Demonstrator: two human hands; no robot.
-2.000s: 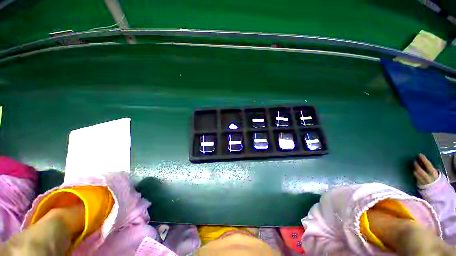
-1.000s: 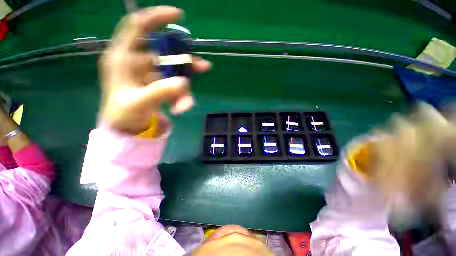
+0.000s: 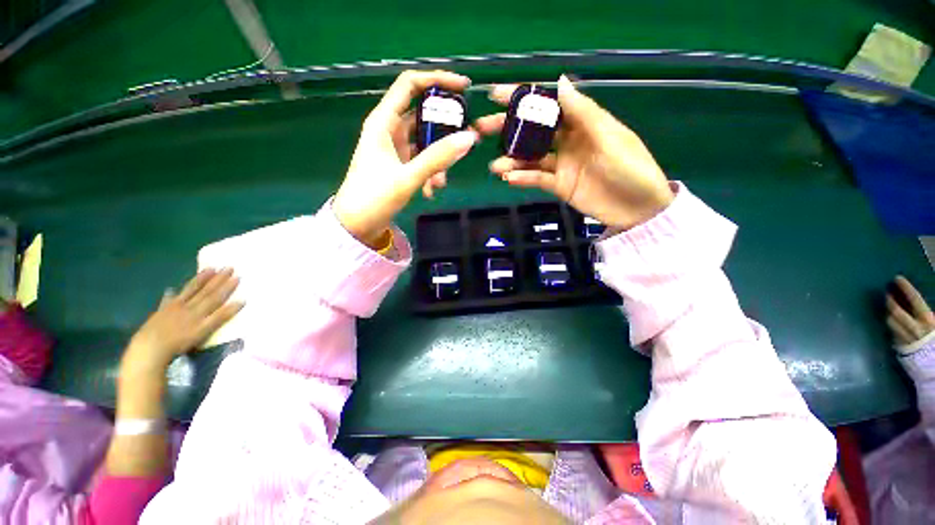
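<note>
My left hand [image 3: 395, 164] holds a glossy black unit [image 3: 442, 115] between thumb and fingers above the bench's far part. My right hand [image 3: 605, 159] holds another black unit [image 3: 532, 123] close beside it, not touching. Each unit shows a pale patch, a label or a reflection. Below my hands lies a black pocket tray [image 3: 513, 299] with two rows of pockets. Several pockets hold black units; the far-left one is empty and the one beside it shows a small white triangle. My right wrist and sleeve hide the tray's right end.
A neighbour's hand [image 3: 185, 318] rests on the bench at left, by a pale sheet largely covered by my sleeve. Another person's hand [image 3: 907, 311] is at the right edge. A rail [image 3: 666, 77] runs along the far side. A blue sheet [image 3: 882, 154] and pale paper [image 3: 884, 64] lie at far right.
My left hand has moved right with its unit. My right hand has come in from the right and now shows a unit in it. The neighbour's hand at left has reached onto the bench.
</note>
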